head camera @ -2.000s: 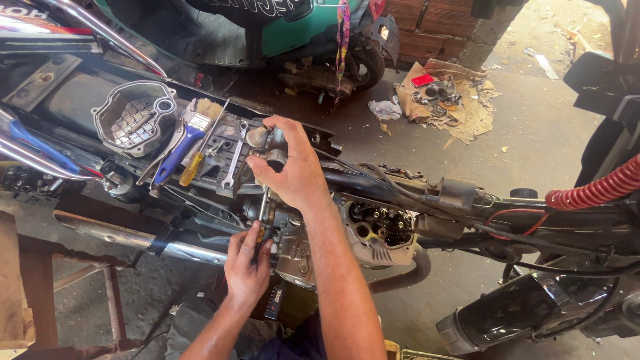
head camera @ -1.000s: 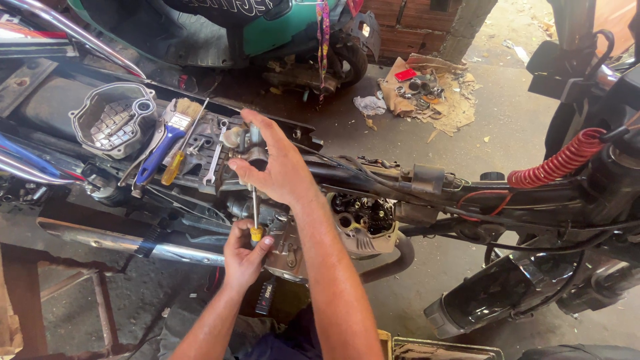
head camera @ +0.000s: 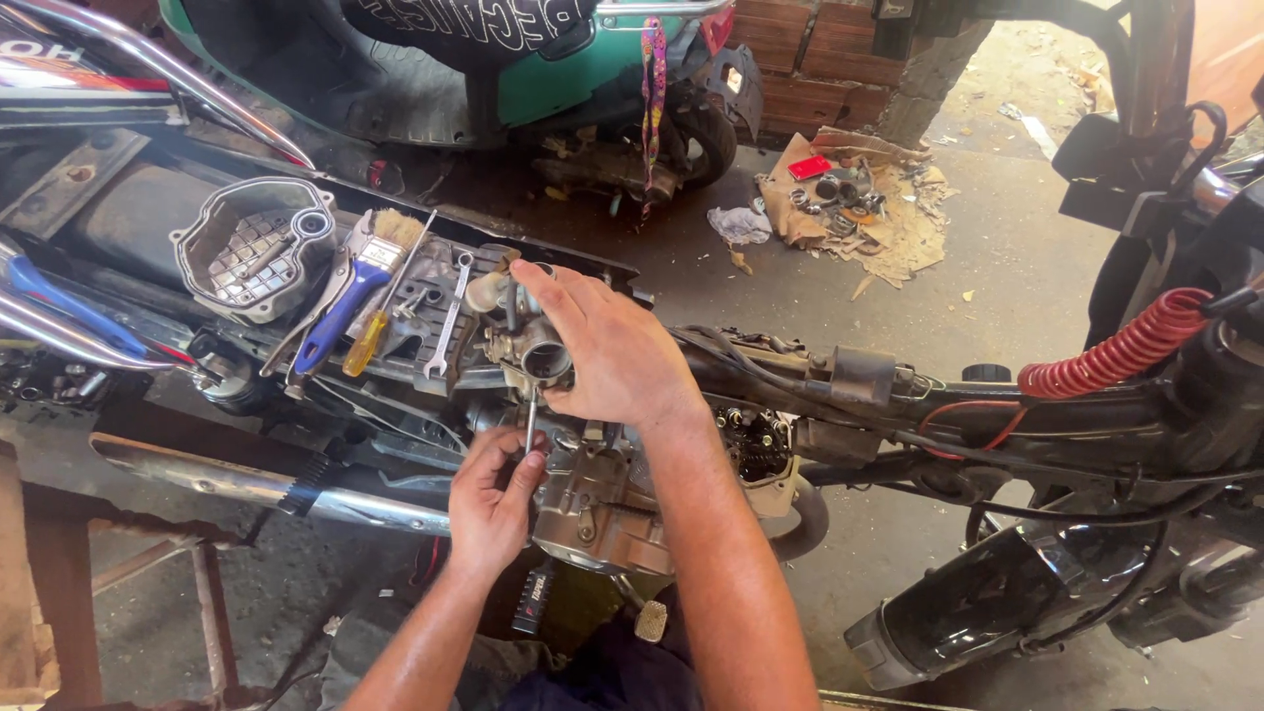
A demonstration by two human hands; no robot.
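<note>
My right hand (head camera: 617, 355) grips a metal carburetor (head camera: 533, 346) from its right side, its round bore facing up toward me. Below it, my left hand (head camera: 494, 499) is closed around a screwdriver (head camera: 533, 417), whose shaft points up to the carburetor's lower edge; the handle is hidden in the fingers. Left of the carburetor lie an open-end wrench (head camera: 450, 314), a screwdriver with a yellow handle (head camera: 366, 343), a blue-handled brush (head camera: 346, 304) and locking pliers (head camera: 314, 314). A metal engine cover (head camera: 259, 247) holding small parts rests on the motorcycle frame beside them.
The engine (head camera: 602, 509) with its opened cylinder head (head camera: 755, 444) sits below my right forearm. The exhaust pipe (head camera: 375, 511) runs left. Beyond the frame stand a green scooter (head camera: 538, 89) and torn cardboard (head camera: 904, 222) bearing parts. A red coiled hose (head camera: 1116, 346) is at the right.
The yellow handle end of the screwdriver, visible below my left fingers one second ago, is now hidden. My right hand stays on the carburetor.
</note>
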